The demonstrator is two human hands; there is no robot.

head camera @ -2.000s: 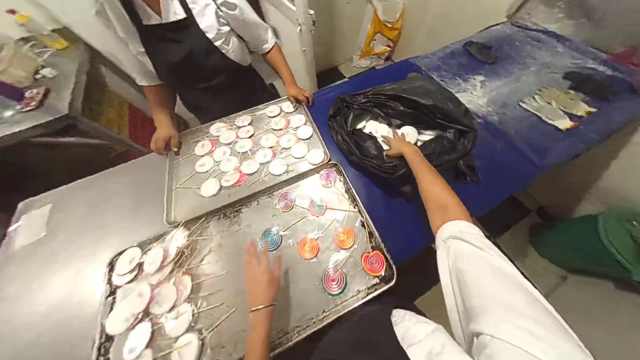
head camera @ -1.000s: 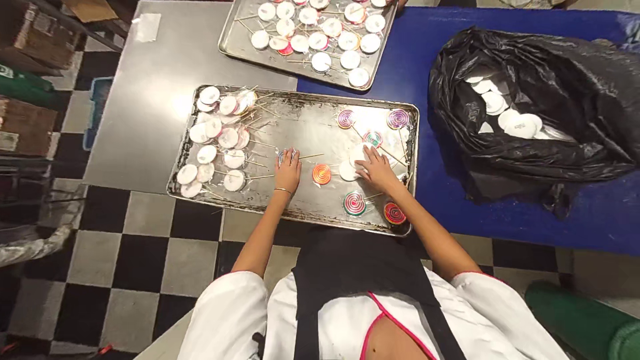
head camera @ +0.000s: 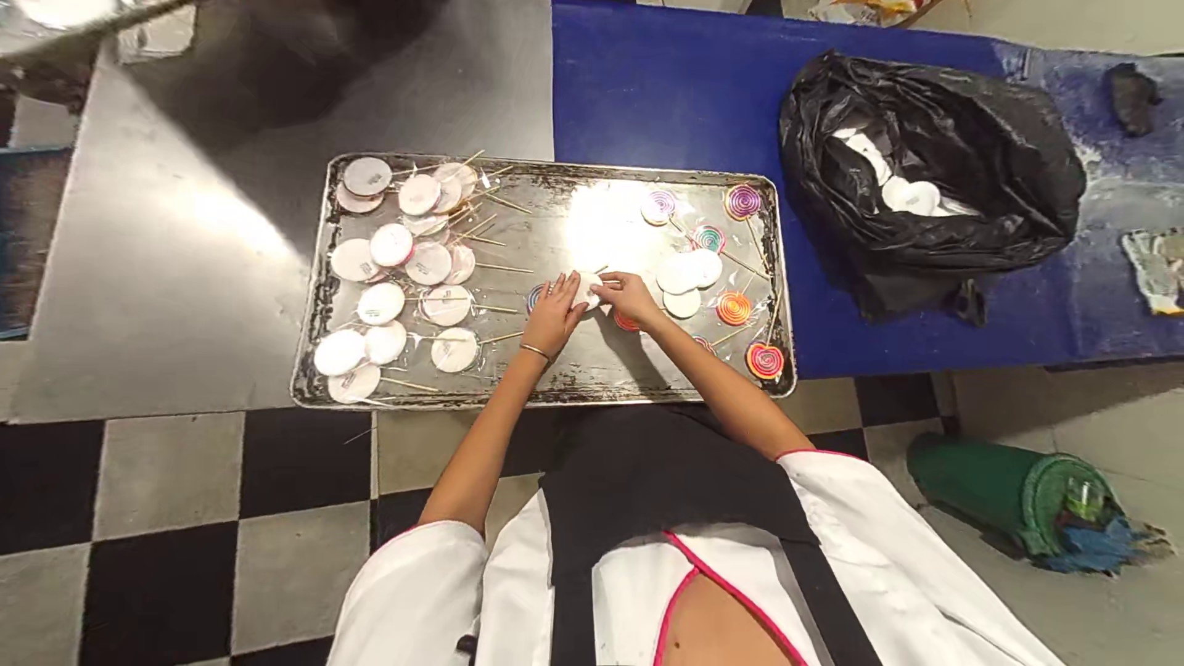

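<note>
Both hands meet over the middle of a worn metal baking tray [head camera: 555, 384]. My right hand [head camera: 629, 301] pinches the edge of a round white disc [head camera: 588, 290]. Against the disc's other side rest the fingers of my left hand [head camera: 553, 319], beside a partly covered blue spiral lollipop [head camera: 534, 297]. Loose white discs [head camera: 682, 303] lie right of my hands, among several wrapped spiral lollipops such as an orange one [head camera: 733, 308] and a purple one [head camera: 743, 201]. Wrapped lollipops with white discs on them [head camera: 428, 264] are heaped at the tray's left.
A black plastic bag [head camera: 934, 120] holding white discs [head camera: 911, 196] stands on the blue table covering [head camera: 666, 83]. Bare metal tabletop [head camera: 185, 277] extends to the left. Gloves [head camera: 1156, 268] lie far right, and a green bin [head camera: 1008, 490] is on the floor.
The second tray at the back, seen one second ago, is out of view. My right hand has moved left from the lollipops at the right to the disc beside my left hand.
</note>
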